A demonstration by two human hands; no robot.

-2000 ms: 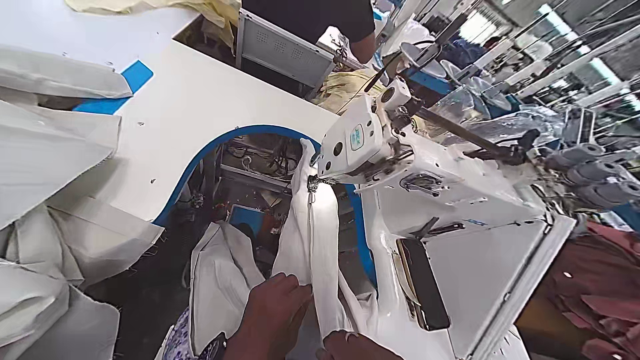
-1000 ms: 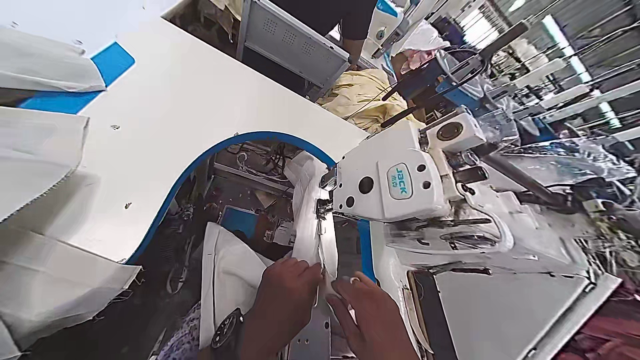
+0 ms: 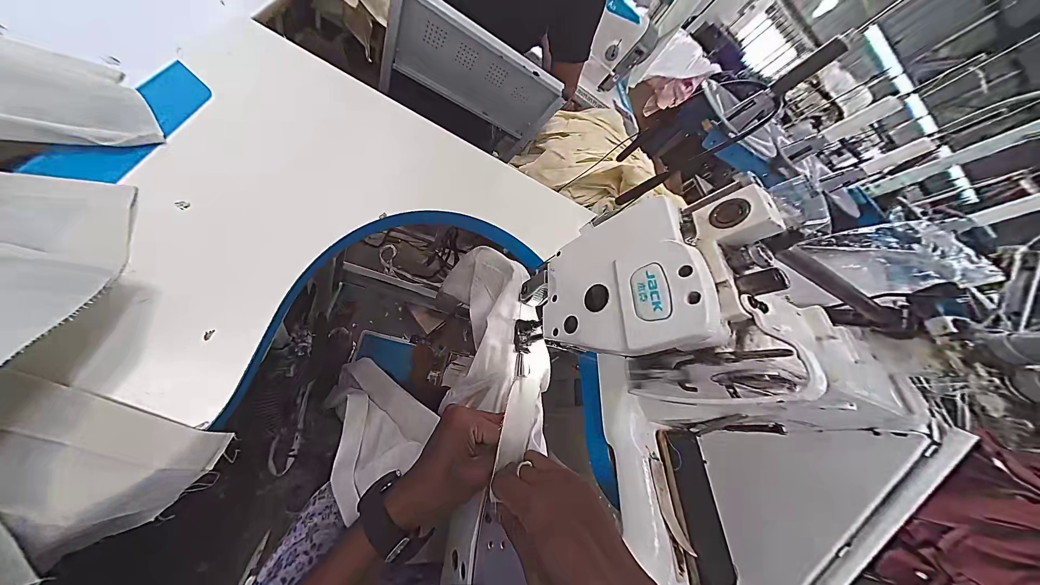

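Observation:
White fabric (image 3: 520, 406) runs lengthwise under the needle area of a white Jack sewing machine (image 3: 642, 284), over its narrow arm. My left hand (image 3: 459, 451), with a dark watch at the wrist, grips the fabric's left edge just below the presser foot (image 3: 528, 333). Close beside it on the right, my right hand (image 3: 552, 496), a ring on one finger, pinches the same fabric a little lower. Both hands' fingertips are partly hidden by the knuckles. A loose part of white cloth (image 3: 378, 431) hangs left of my left wrist.
A white table (image 3: 325, 130) with a blue-edged cutout curves around the machine. White fabric pieces (image 3: 73, 260) lie at the left. Yellow cloth (image 3: 597, 154) is heaped behind the machine, near another person's arm (image 3: 569, 73). Maroon cloth (image 3: 975, 512) lies at the lower right.
Compared with two seconds ago, my right hand has come up the fabric, closer to my left hand. The view has shifted, showing the machine head from a different angle.

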